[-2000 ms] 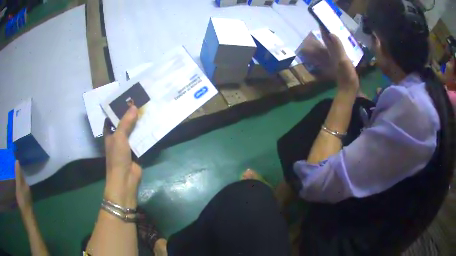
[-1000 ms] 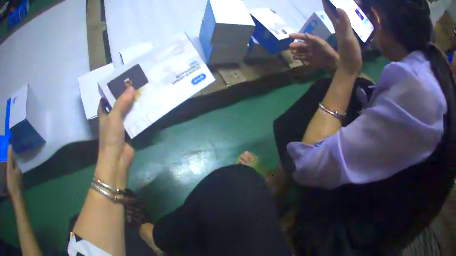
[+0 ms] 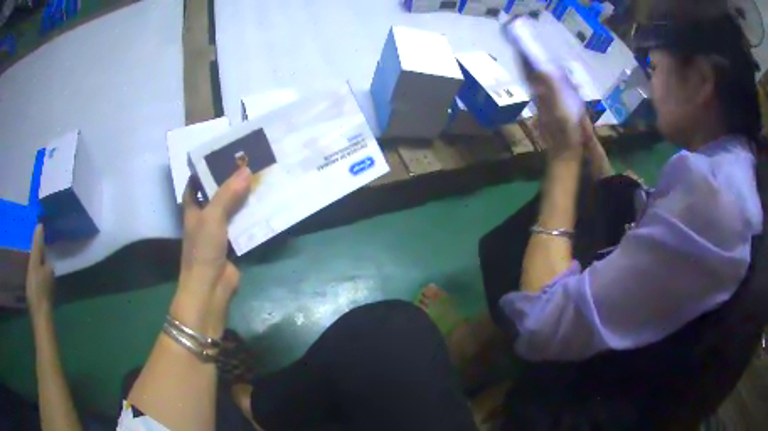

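My left hand [image 3: 210, 227], wearing bracelets, grips a white printed carton [image 3: 312, 172] by its left end. The thumb lies on the face by a dark picture panel; the fingers are mostly hidden behind. The face also shows small lettering and a blue oval logo, and the carton is tilted above the pallet edge. A white-faced box [image 3: 198, 151] is partly hidden behind it. My right hand is not in view.
White sheets [image 3: 126, 76] cover wooden pallets [image 3: 421, 156] holding blue-and-white boxes [image 3: 417, 80]. At right, a person [image 3: 640, 252] in a lilac top holds a phone [image 3: 552, 63]. Another person's hand [image 3: 38, 274] touches a blue box at left. Green floor lies below.
The view has shifted a little; my left hand keeps the same hold on the carton. The neighbour's phone has tilted and their hands have come together.
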